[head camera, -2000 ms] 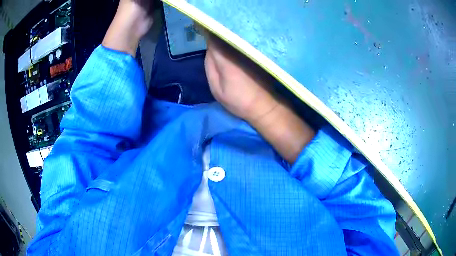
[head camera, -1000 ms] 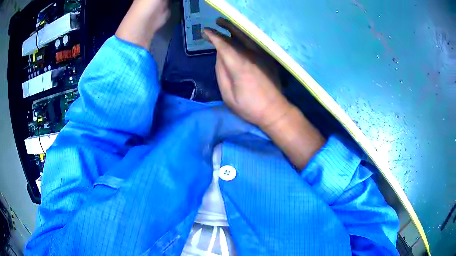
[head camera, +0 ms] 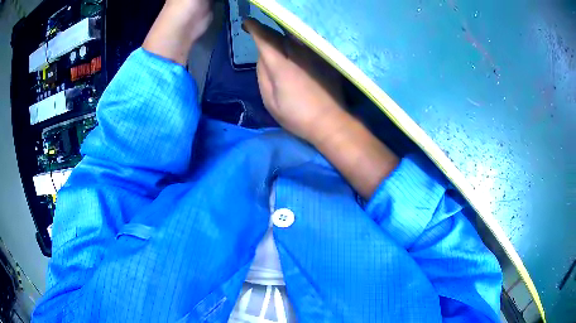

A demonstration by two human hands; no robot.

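Note:
A smartphone (head camera: pixel 242 49) with a pale screen lies below the bench edge at top centre. Its upper part is cut off by the picture edge. My bare right hand (head camera: pixel 287 82) reaches in from the right under the bench edge, one fingertip over the screen. It shows no grip on the phone; its other fingers are in shadow and partly hidden. My bare left hand (head camera: pixel 192 22) is at the top, left of the phone. The picture edge cuts off its fingers, so its hold is hidden.
The blue-green bench top (head camera: pixel 436 82) with yellow edging (head camera: pixel 379 104) fills the right side, with tiny bright specks on it. A black tray (head camera: pixel 22 135) at left holds circuit boards with white blocks and an orange-red coil. The blue smock is below.
Since one second ago, my right hand has shifted slightly left and up, its fingertip moving up across the screen. Since two seconds ago, the tray, phone and left hand appear farther right in view.

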